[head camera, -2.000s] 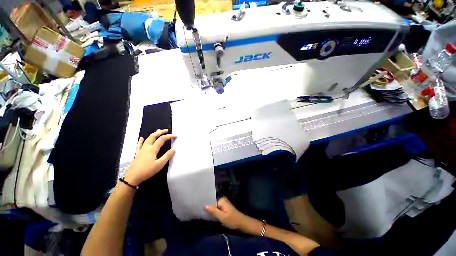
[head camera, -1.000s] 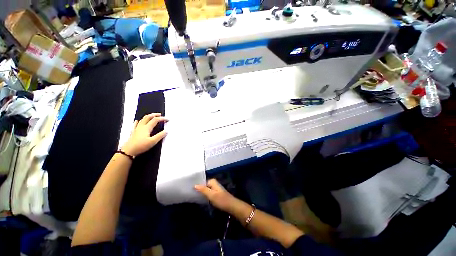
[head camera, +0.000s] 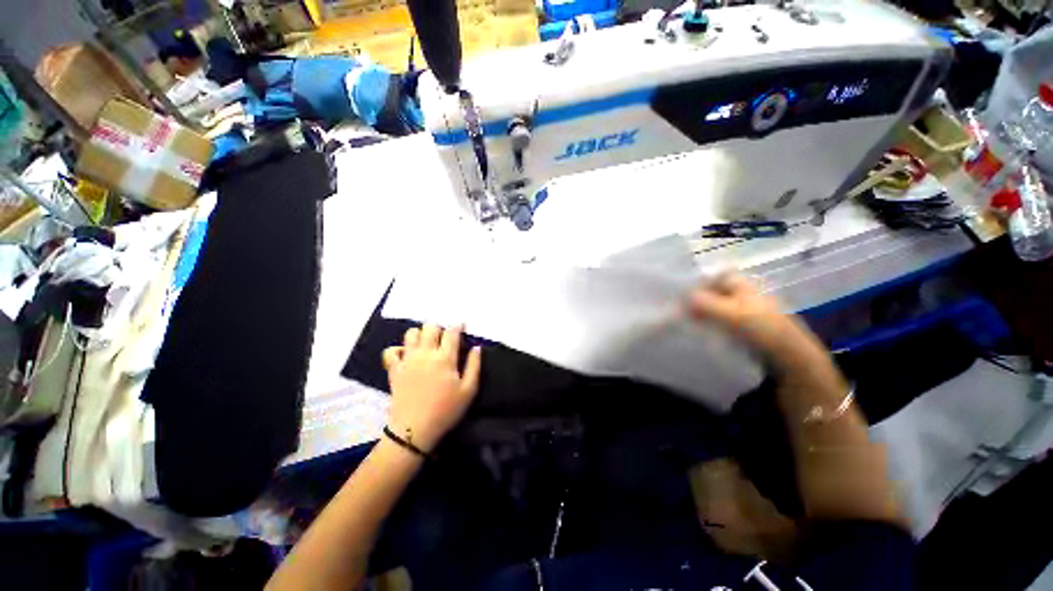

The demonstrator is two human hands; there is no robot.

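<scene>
My left hand [head camera: 430, 381] presses flat, fingers apart, on a black cut panel [head camera: 516, 379] at the table's front edge, just in front of the needle area. The panel lies turned, its pointed end to the left. A light cut piece [head camera: 508, 303] lies over the panel and runs right. My right hand [head camera: 739, 309], blurred, grips light fabric and holds it at the right; which layer it holds is blurred. The presser foot [head camera: 499, 210] stands behind the cloth, with no fabric seen under it. The small light pieces at the right are mostly covered by the blurred cloth.
The white sewing machine [head camera: 681, 127] spans the back. Dark snips [head camera: 745, 230] lie under its arm. A long black panel pile [head camera: 243, 335] lies left, beside cream fabric. A cardboard box [head camera: 147, 152] is back left. Plastic bottles [head camera: 1025, 208] stand far right. Light pieces [head camera: 964, 444] lie below the table.
My right hand has moved up and right, swinging the light piece with it. The black panel has turned from pointing toward me to lying across. My left hand has moved right and down with it.
</scene>
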